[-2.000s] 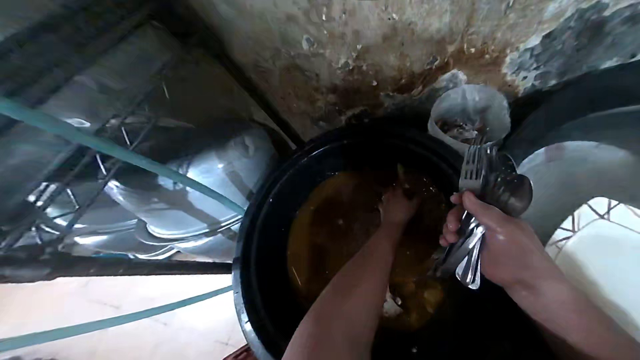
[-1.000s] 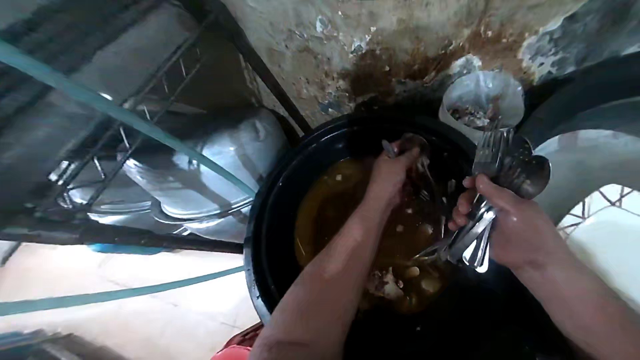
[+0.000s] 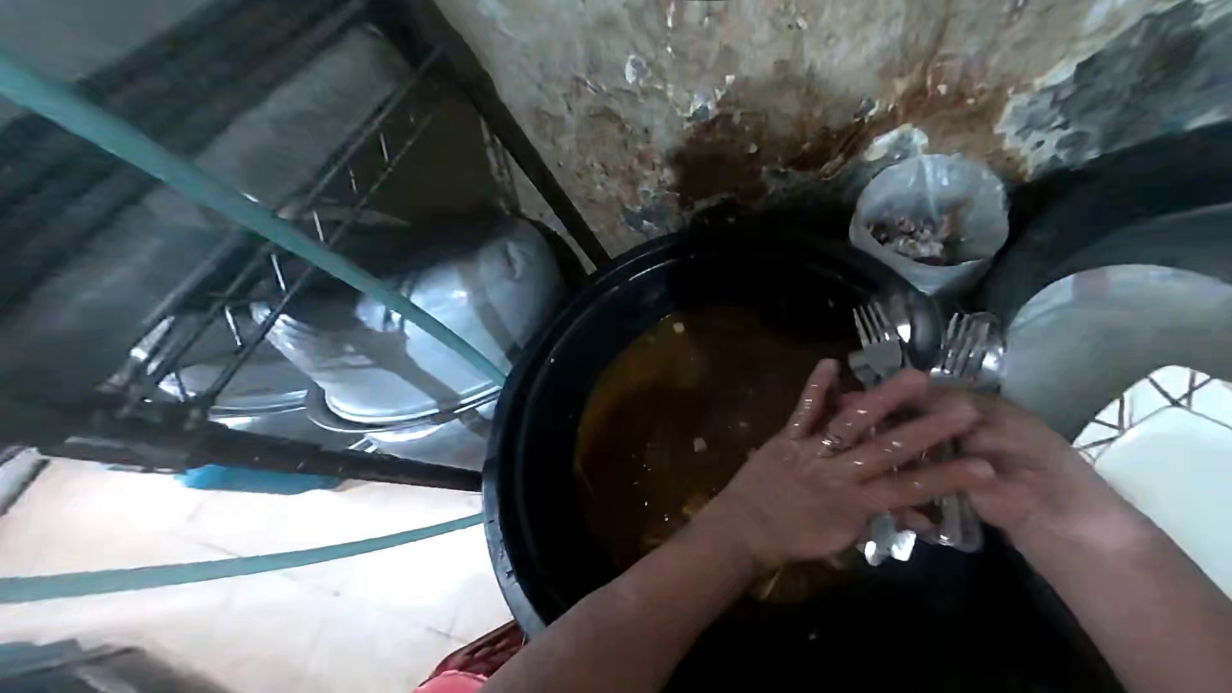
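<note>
A bundle of metal forks and spoons (image 3: 878, 339) is gripped in my right hand (image 3: 1025, 452), above the right side of a big black tub (image 3: 515, 481). Their heads point up and the handles stick out below. My left hand (image 3: 847, 462), wet and wearing a ring, lies across the bundle with its fingers spread; whether it holds a piece of its own is hidden. Brown, cloudy water (image 3: 664, 414) with floating bits fills the lower part of the tub.
A whitish container with food scraps (image 3: 929, 226) stands behind the tub by the peeling wall. Metal pots (image 3: 462, 318) sit on a rack at the left. A green hose or strap (image 3: 241, 207) crosses the left side. Another dark tub rim and a white surface (image 3: 1179, 472) are at the right.
My left hand has come up from the water inside the tub and moved right, onto the cutlery. My right hand keeps its hold on the bundle.
</note>
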